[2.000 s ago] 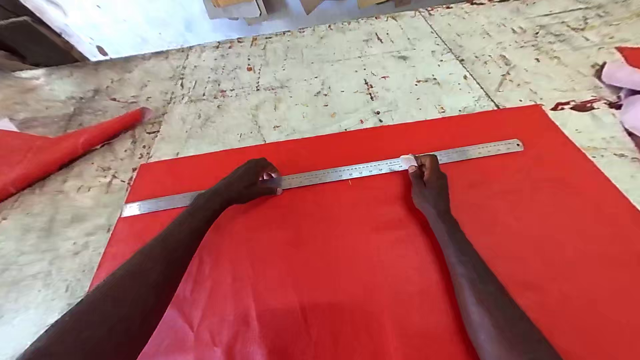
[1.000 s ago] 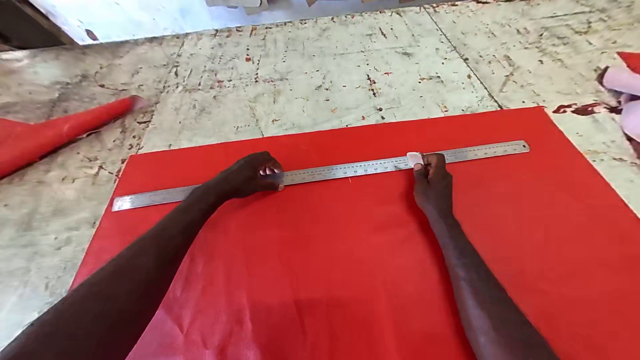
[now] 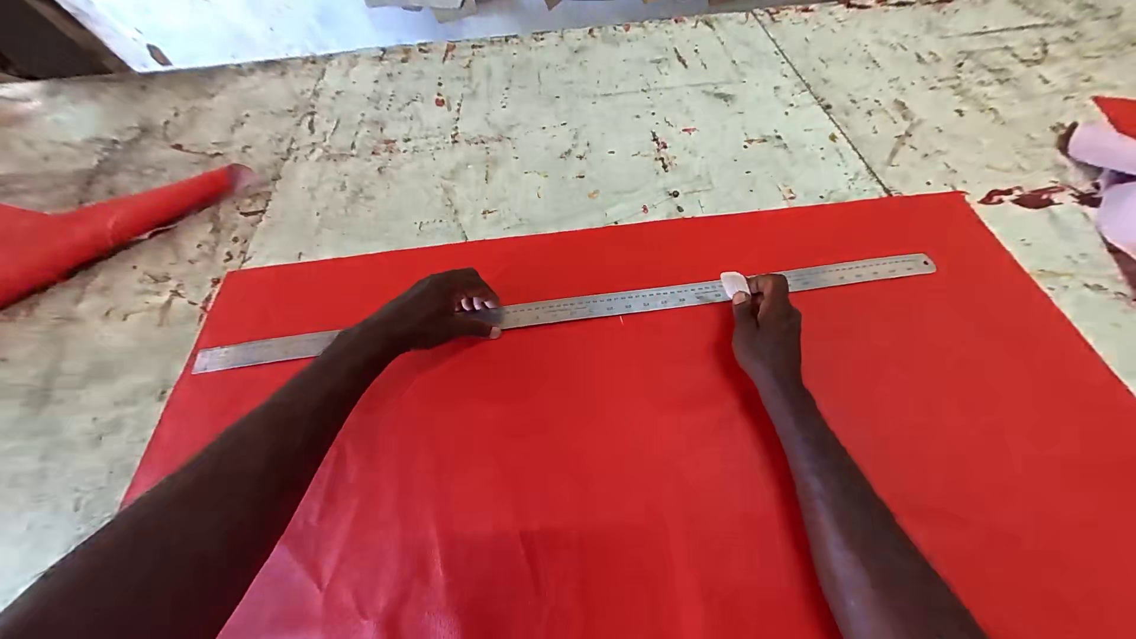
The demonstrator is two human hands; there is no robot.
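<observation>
A long steel ruler (image 3: 612, 303) lies slightly aslant across a red sheet of material (image 3: 568, 444), not far below its upper edge. My left hand (image 3: 448, 311) grips the ruler left of its middle, thumb at the lower edge and fingers over the top. In my right hand (image 3: 768, 324) is a small white piece, likely tailor's chalk (image 3: 734, 284), pinched at the ruler right of its middle. A short pale mark (image 3: 622, 320) shows on the red sheet just under the ruler, between my hands.
The worktable (image 3: 568, 133) has a worn, stained pale surface with seams. Another folded red piece (image 3: 115, 217) lies at the left. At the right edge is a bundle of red and pale lilac material (image 3: 1114, 164). The table's far edge runs across the top.
Both hands keep their places along the ruler. Relative to the red sheet, the ruler's left end has shifted slightly left and down since the earliest frame.
</observation>
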